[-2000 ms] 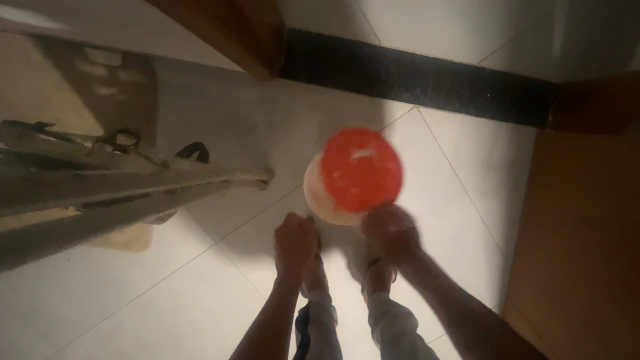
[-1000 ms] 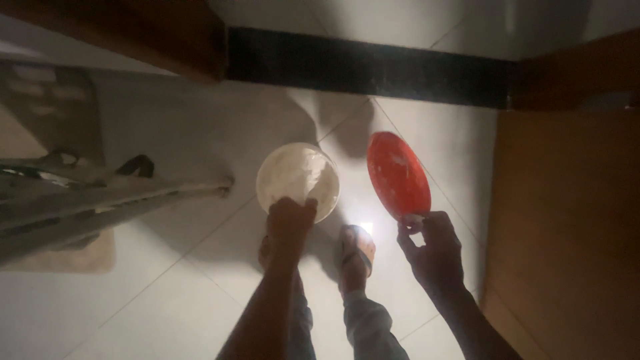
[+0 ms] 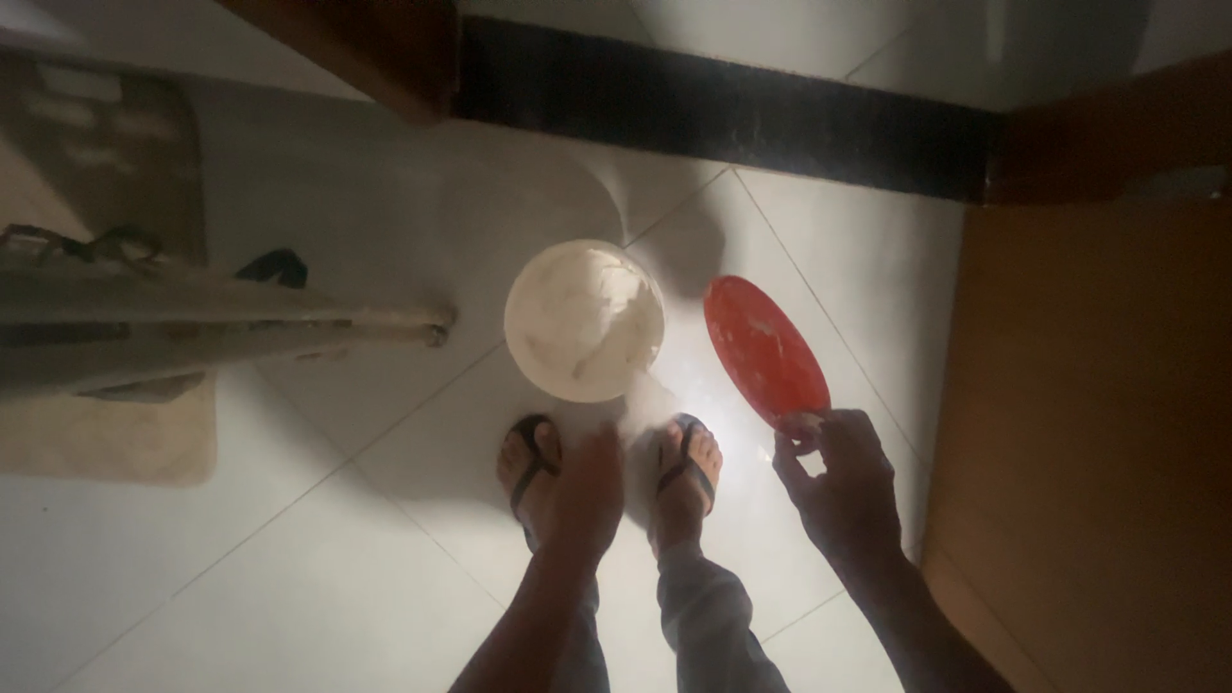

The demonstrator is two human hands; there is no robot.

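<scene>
A round, pale container (image 3: 584, 320) with streaks and patches inside sits in front of my feet. My left hand (image 3: 589, 481) is blurred, just below its near rim and over the space between my feet. A pale blur (image 3: 650, 399) lies at the container's lower right edge, near that hand; I cannot tell what it is or whether the hand grips it. To the right, my right hand (image 3: 835, 472) pinches the near edge of a red round lid (image 3: 767, 351), which is tilted and bears whitish marks.
My feet in black thong sandals (image 3: 690, 462) stand on pale floor tiles (image 3: 289, 577). A black threshold strip (image 3: 722, 101) crosses ahead, beside a brown door frame (image 3: 1107, 130). A brown panel (image 3: 1088, 385) stands at right. Hanging cloth (image 3: 192, 322) and a mat (image 3: 183, 443) are at left.
The red lid overlapped the container two seconds ago; my right hand now holds it apart, to the right. Since one second ago, my left hand has drawn back from over the container toward my feet.
</scene>
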